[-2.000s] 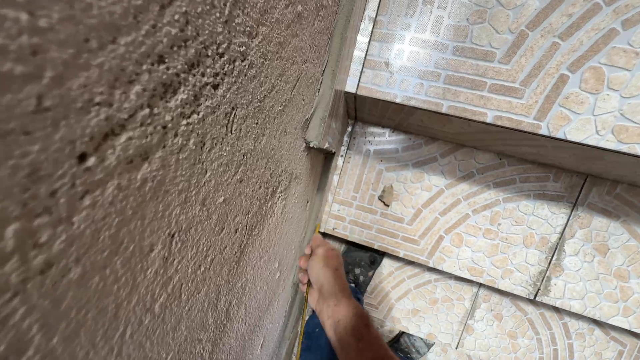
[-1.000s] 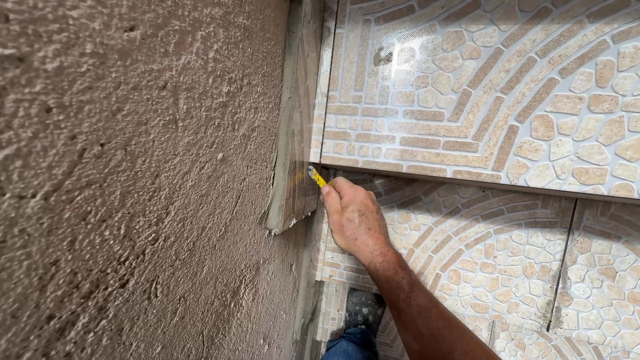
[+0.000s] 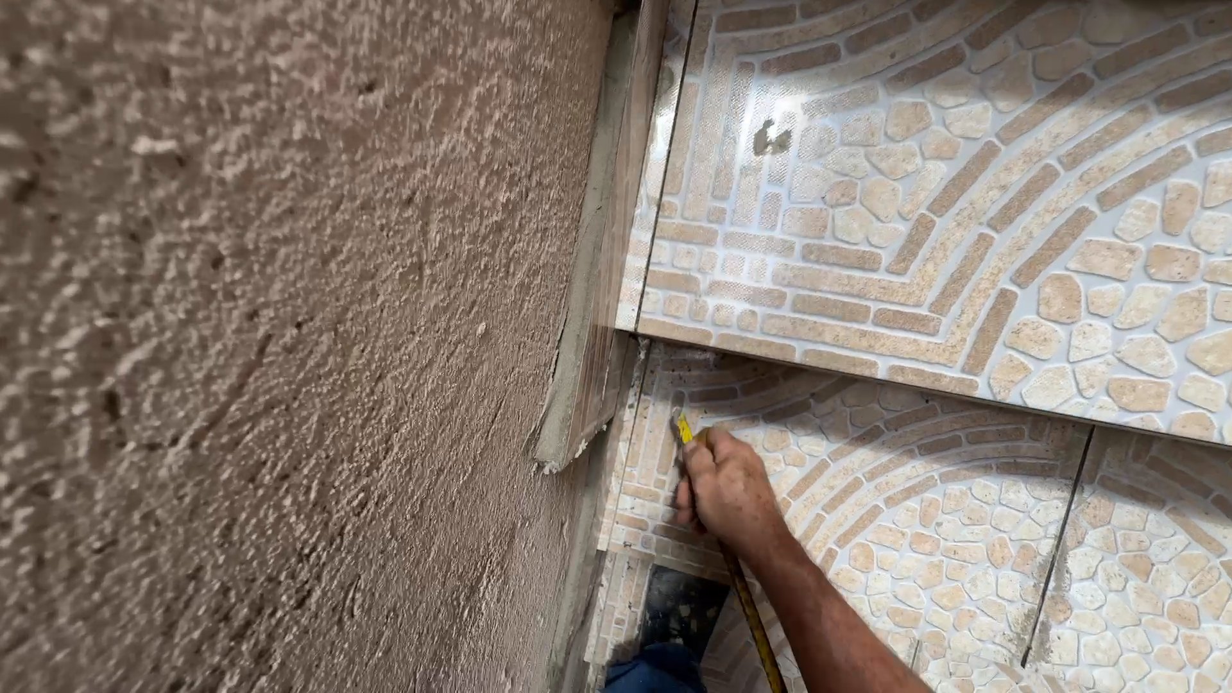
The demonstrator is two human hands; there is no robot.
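My right hand is closed around the blade of a yellow tape measure, over the lower tiled step. The blade's end sticks out a short way past my fingers, towards the upper step's edge. Below my wrist the blade runs down out of the picture; its case is out of sight. My left hand is not in view. The upper step tile and the lower step tile bear a beige stone and brick pattern.
A rough plastered wall fills the left side. Along it stands a tile skirting piece with a mortar edge. A dark shoe and a blue trouser leg show at the bottom. A dark joint parts the lower tiles.
My right hand with the tape went up from beside the lower step's front edge to the skirting by the upper step's edge, then back down over the lower tile. The view has shifted.
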